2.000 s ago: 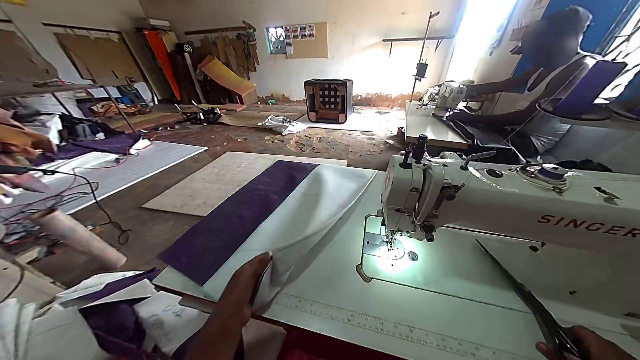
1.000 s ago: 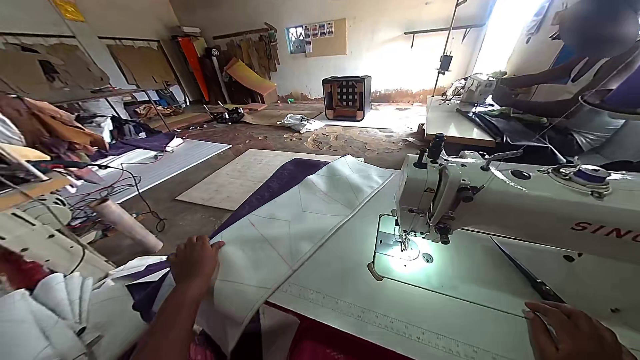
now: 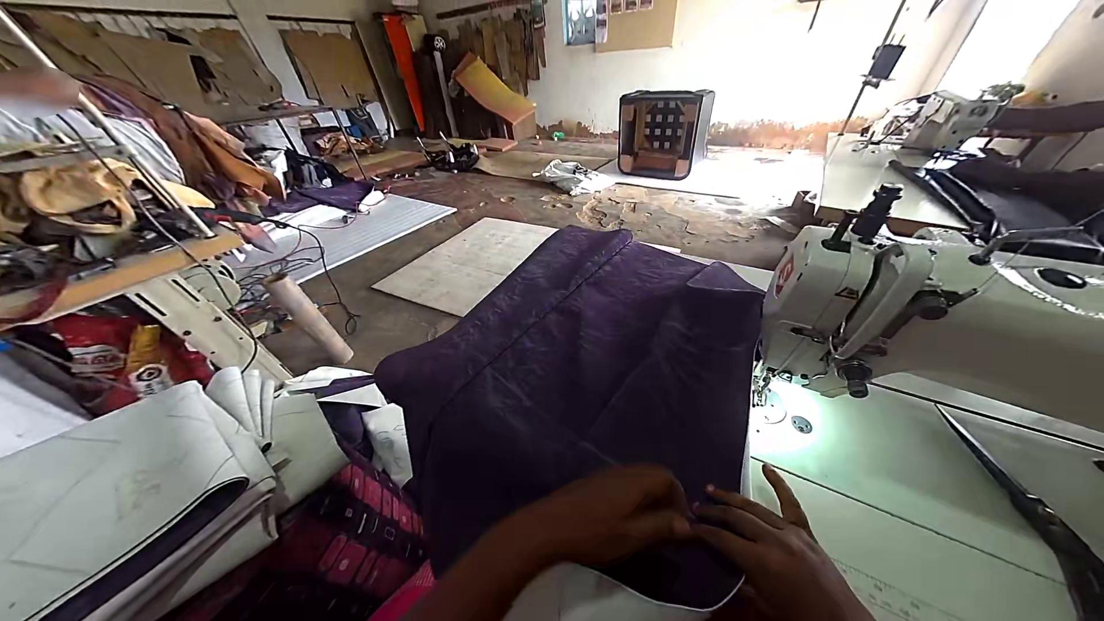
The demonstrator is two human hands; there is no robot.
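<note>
A dark purple sheet of upholstery material (image 3: 552, 371) with a pale backing lies spread over the left part of the sewing machine bed. My left hand (image 3: 617, 513) is closed on its near edge, with the fingers bent and slightly blurred. My right hand (image 3: 768, 535) rests beside it, its fingers spread on the material's right edge. The industrial sewing machine (image 3: 914, 310) stands at the right, with its lamp lighting the needle plate (image 3: 772, 407) next to the purple edge. Black-handled scissors (image 3: 1026, 509) lie on the bed, right of my right hand.
Folded pale-backed pieces (image 3: 129, 492) lie at lower left. Beyond the machine bed are a flat board (image 3: 470, 267) on the floor, a cardboard tube (image 3: 308, 319) and loose cables. An upturned furniture frame (image 3: 664, 134) stands farther back. Another sewing machine (image 3: 949, 116) is at back right.
The material has been turned from its pale side to its purple side and now lies nearer the needle. My right hand has moved from beside the scissors to the material.
</note>
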